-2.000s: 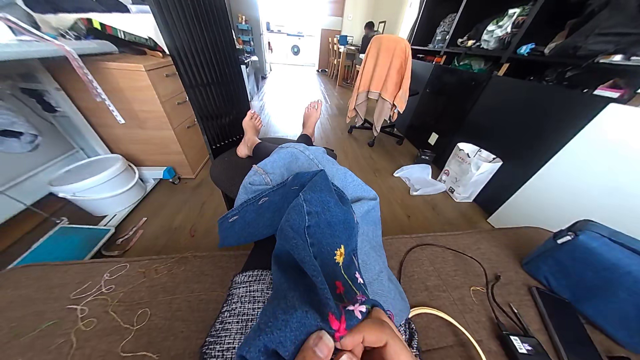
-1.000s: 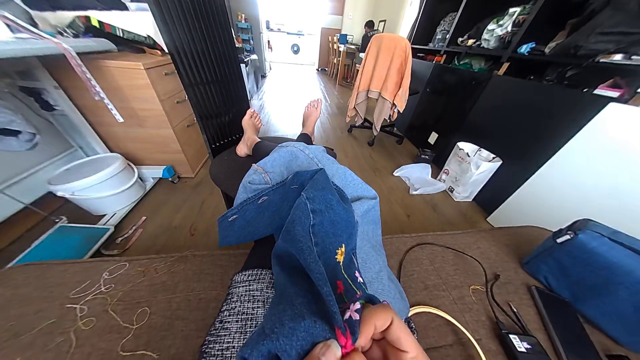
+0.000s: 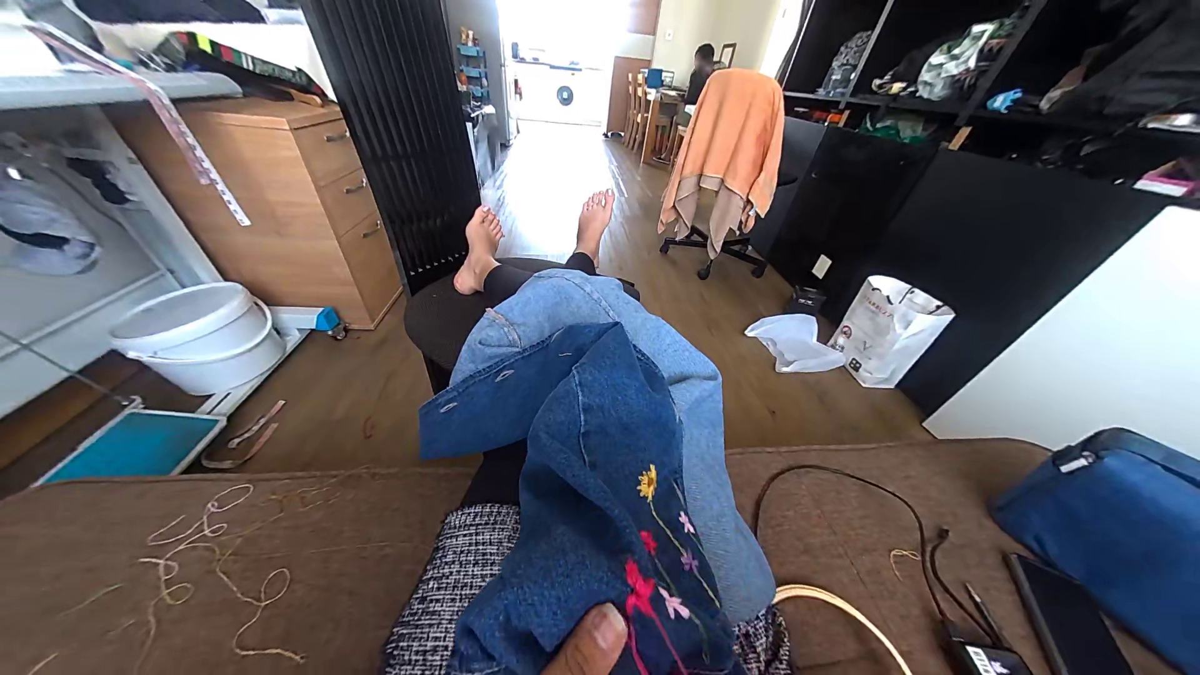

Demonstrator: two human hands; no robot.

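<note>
Across my lap lies a denim garment, dark blue on one side and light blue on the other. Buttonholes run along its dark band. Embroidered flowers in yellow, pink, red and purple decorate the dark part, with a red-pink flower low down. Pink thread runs from that flower to the bottom edge of the view. My left hand pinches the cloth just left of the flower; only its thumb shows clearly. My right hand is out of view. Part of a wooden embroidery hoop lies right of the garment.
Loose threads lie on the brown sofa at left. At right are a black cable, a phone and a blue pouch. A stool supports the feet. Beyond stands a towel-draped chair; a person sits farther back.
My right hand, earlier at the red-pink flower beside my left hand, has left the view. Pink thread now stretches down from the flower.
</note>
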